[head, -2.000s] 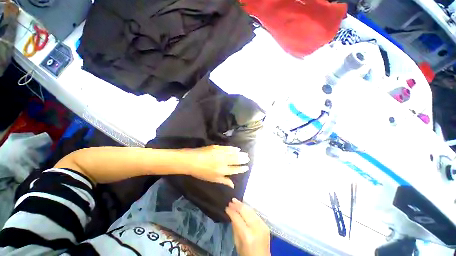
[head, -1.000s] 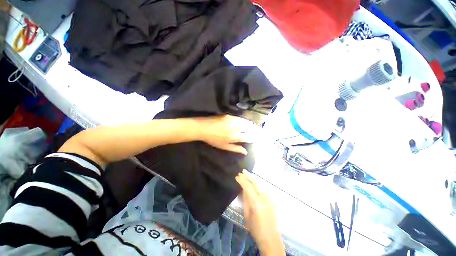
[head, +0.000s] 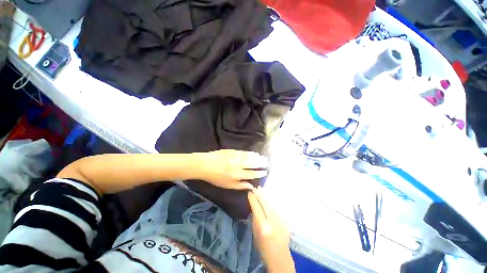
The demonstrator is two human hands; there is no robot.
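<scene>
A dark brown garment piece point(head: 213, 123) lies bunched on the white table, its right edge at the glaring needle area of the white sewing machine point(head: 342, 120). My left hand point(head: 232, 168) lies flat, palm down, on the cloth, fingers pointing right. My right hand point(head: 267, 224) is at the cloth's lower right edge, its fingertips close to my left fingers; the grip there is hard to see. A larger dark garment pile point(head: 171, 48) lies behind, touching the piece. Glare hides the presser foot.
Thread snips point(head: 362, 228) and tweezers point(head: 377, 221) lie right of my right hand. Red cloth point(head: 326, 21) is at the back. Orange-handled scissors point(head: 36, 40) and a small dark box point(head: 53, 59) are at the far left. Crinkled translucent plastic point(head: 197, 224) is at my lap.
My hands are now closer together. The garment piece has shifted and folded differently, with less cloth hanging over the table's front edge. The view has also moved slightly.
</scene>
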